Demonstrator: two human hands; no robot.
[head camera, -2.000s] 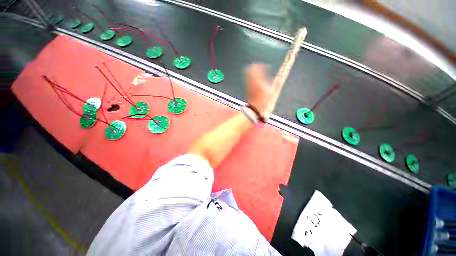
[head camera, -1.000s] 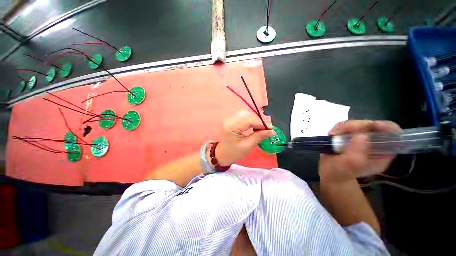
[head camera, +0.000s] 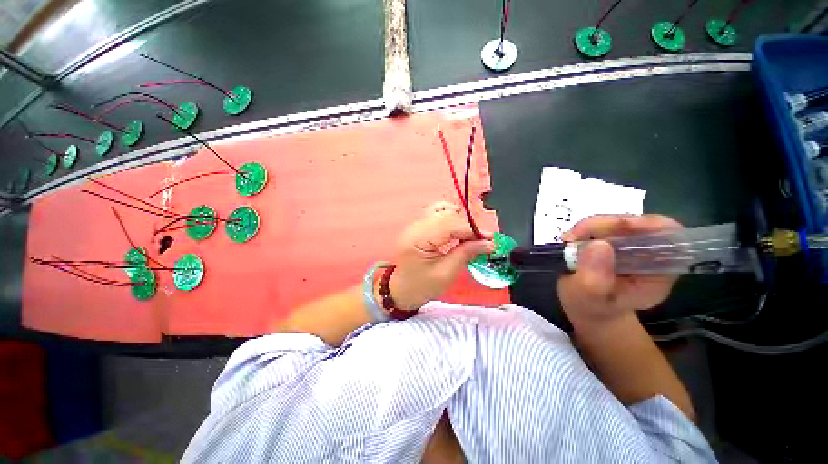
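My left hand (head camera: 436, 258) pinches a round green circuit board (head camera: 496, 272) at its left edge, by the base of its red and black lead wires (head camera: 468, 177), which stand up and away from me. The board is at the right edge of the red sheet. My right hand (head camera: 613, 272) grips a clear dispensing syringe (head camera: 672, 254) lying nearly level. Its dark front end points left and reaches the board; the exact tip contact is hard to see. A brass fitting (head camera: 779, 242) is at the syringe's rear.
Several wired boards lie on the red sheet (head camera: 336, 181) and on the dark belt (head camera: 300, 54). A wooden stick (head camera: 397, 59) lies across the belt. A white wipe (head camera: 586, 204) is behind the syringe. A blue bin (head camera: 772, 100) stands right; an air hose (head camera: 735, 337) runs below it.
The view has turned since the oldest frame, where one hand was at the stick. Since one second ago, the syringe's dark end has moved left onto the board held by my left hand.
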